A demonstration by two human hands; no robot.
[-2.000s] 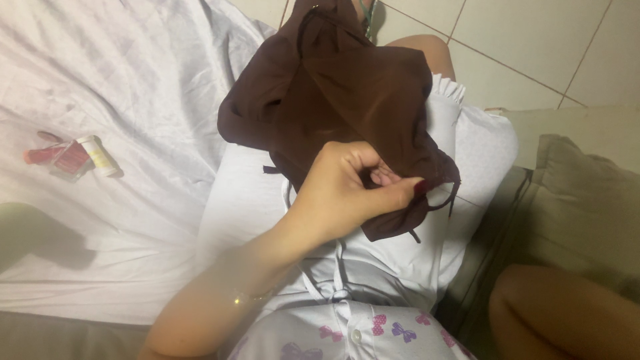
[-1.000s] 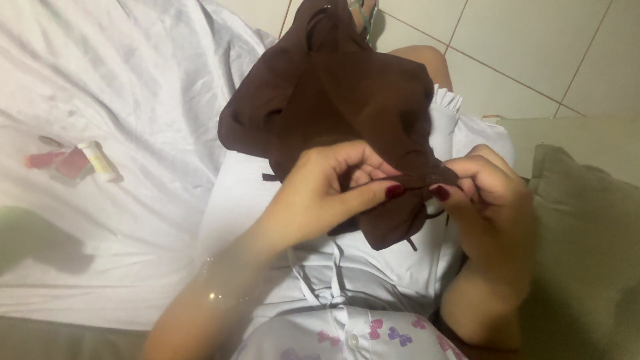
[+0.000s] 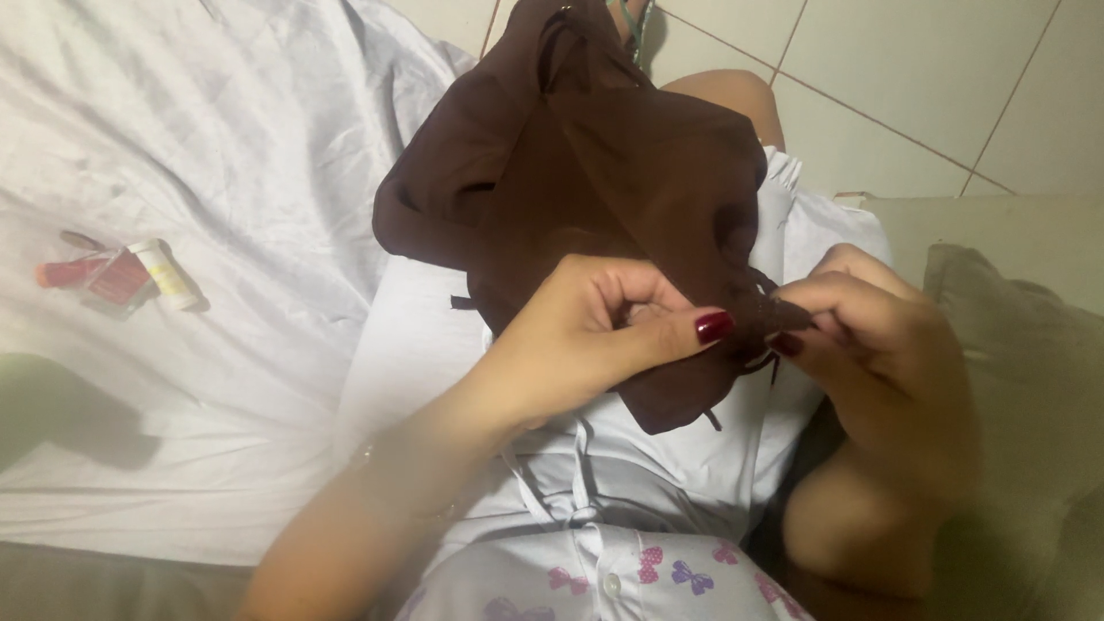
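Observation:
A dark brown cloth garment (image 3: 595,181) with thin straps or ties lies bunched over my lap, on white shorts (image 3: 405,345) with a drawstring. My left hand (image 3: 604,328) pinches the garment's lower right part between thumb and curled fingers. Just to the right, my right hand (image 3: 871,345) grips a narrow end of the same cloth between thumb and forefinger. A thin strap loops beside the right fingertips, and a short loose end hangs below. The fingers of both hands are partly hidden by the fabric.
A white sheet (image 3: 216,388) spreads at the left, with a small white and yellow tube (image 3: 164,274) and a clear packet with red contents (image 3: 119,278) on it. A green object (image 3: 30,401) shows at the left edge. A greenish cushion (image 3: 1018,371) sits at the right; floor tiles (image 3: 906,78) lie beyond.
My right hand, out of view two seconds ago, has come in from the right and taken hold of the cloth. My left hand keeps its grip.

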